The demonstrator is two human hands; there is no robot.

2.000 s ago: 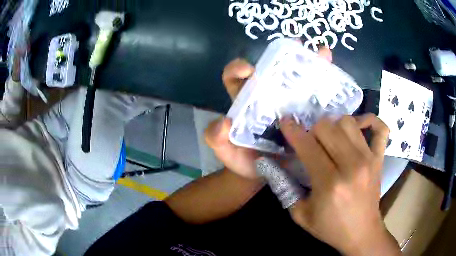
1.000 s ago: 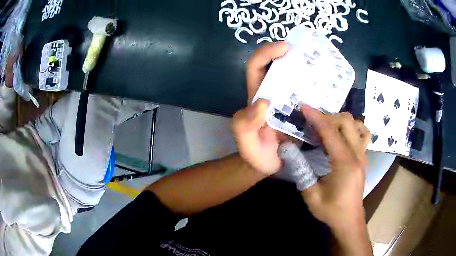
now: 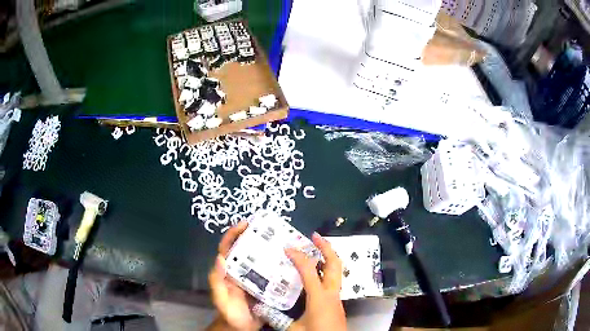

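Observation:
A white plastic housing [image 3: 265, 249] with slots and a dark rectangular opening is held low in the middle, in front of the bench edge. My left hand [image 3: 226, 291] grips its left side. My right hand [image 3: 323, 284] is at its right side, with one finger lying on its face. A speckled grey-white cylinder [image 3: 273, 315] shows below the housing at my right hand; whether it is a tool or a finger wrap I cannot tell. White U-shaped clips [image 3: 242, 171] lie in a loose pile just beyond the housing.
A cardboard tray [image 3: 249, 84] of black-and-white blocks stands behind the clips. Right: playing card [image 3: 356, 262], mallet [image 3: 391, 203], stacked housings [image 3: 449, 181], bagged cables [image 3: 543, 194]. Left: second mallet [image 3: 84, 226], partly filled housing [image 3: 41, 226], smaller clip pile [image 3: 42, 142]. White surface [image 3: 323, 64] at back.
The view has lifted, so the tray, white surface and bagged cables now show. The housing and both hands appear lower and further left. Both hands stay at the housing.

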